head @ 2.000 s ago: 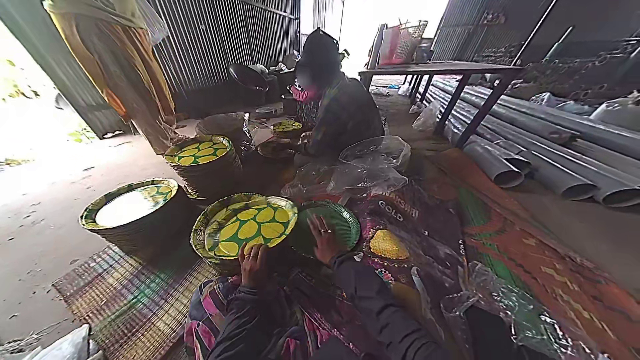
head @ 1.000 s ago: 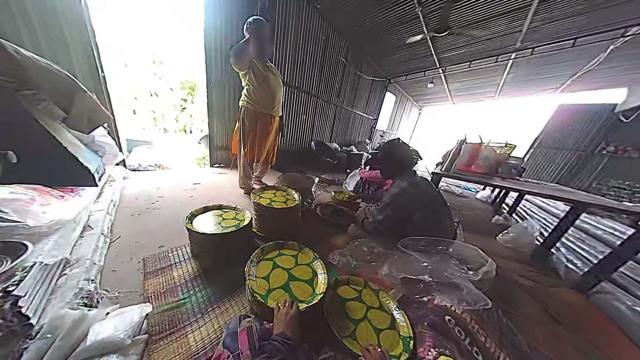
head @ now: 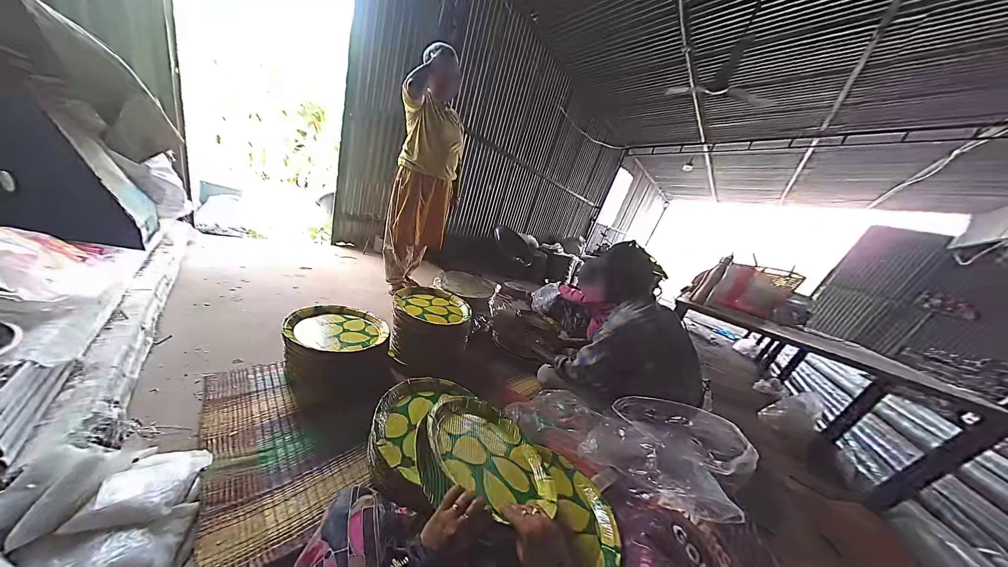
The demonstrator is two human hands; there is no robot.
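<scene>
In the head view a round green tray with yellow leaf shapes (head: 482, 447) is tilted up between my hands. My left hand (head: 457, 520) grips its near rim, with rings on the fingers. My right hand (head: 537, 534) is on the same rim, a little to the right, thumb on top. Behind and left of it lies a patterned tray on a stack (head: 398, 425). Another patterned tray (head: 587, 512) lies partly under the raised one, to the right. Farther off stand two tall stacks of such trays, one at the left (head: 335, 362) and one behind it (head: 431, 331).
A seated co-worker (head: 638, 339) works ahead; another person (head: 425, 165) stands near the doorway. Clear plastic bags (head: 669, 449) lie to the right. A woven mat (head: 260, 465) spreads at the left, by white packets (head: 126, 504). A long table (head: 850, 354) stands above metal pipes at the right.
Both hands have come together on one tilted tray; a second ago they were on separate trays. The plain green tray seen earlier no longer shows. The view has swung upward.
</scene>
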